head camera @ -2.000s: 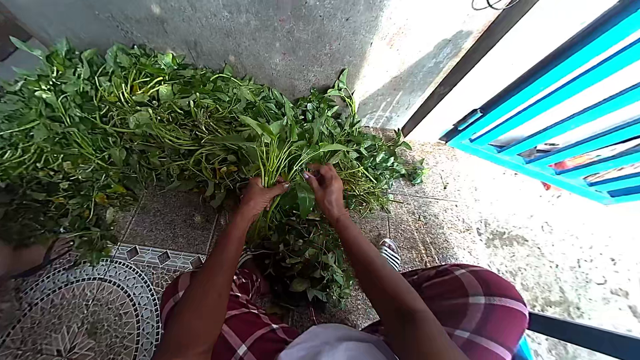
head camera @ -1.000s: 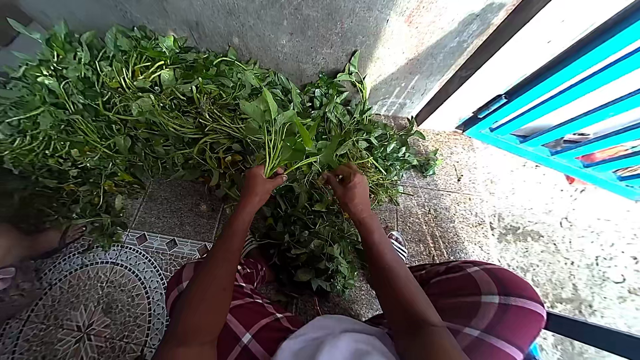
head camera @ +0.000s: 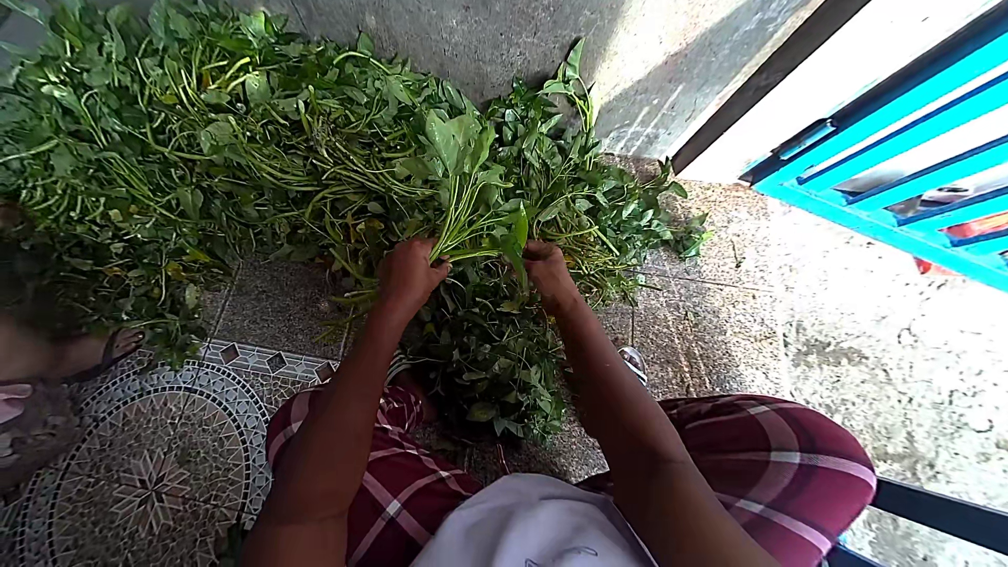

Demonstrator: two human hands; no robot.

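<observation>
My left hand (head camera: pixel 411 274) is closed around a bunch of long-stemmed leafy greens (head camera: pixel 465 181), whose stems fan upward and to the right. A little to its right, my right hand (head camera: pixel 545 272) has its fingers curled beside a drooping leaf at the bunch's side; whether it grips that leaf is hidden. Behind both hands spreads a large heap of cut greens (head camera: pixel 260 142) with tangled pale stems. Below them, between my knees, lies a darker leafy pile (head camera: pixel 488 362) on the floor.
A grey wall (head camera: pixel 488 39) stands behind the heap. At the right is a blue slatted gate (head camera: pixel 906 157). Another person's foot (head camera: pixel 94 354) rests at the left, near a round mosaic pattern (head camera: pixel 150 472) in the tiled floor (head camera: pixel 276 303). A dark metal bar (head camera: pixel 937 512) lies at lower right.
The bunch in my left hand now fans out above the fist. My right hand, close to the left one two seconds ago, is farther from it.
</observation>
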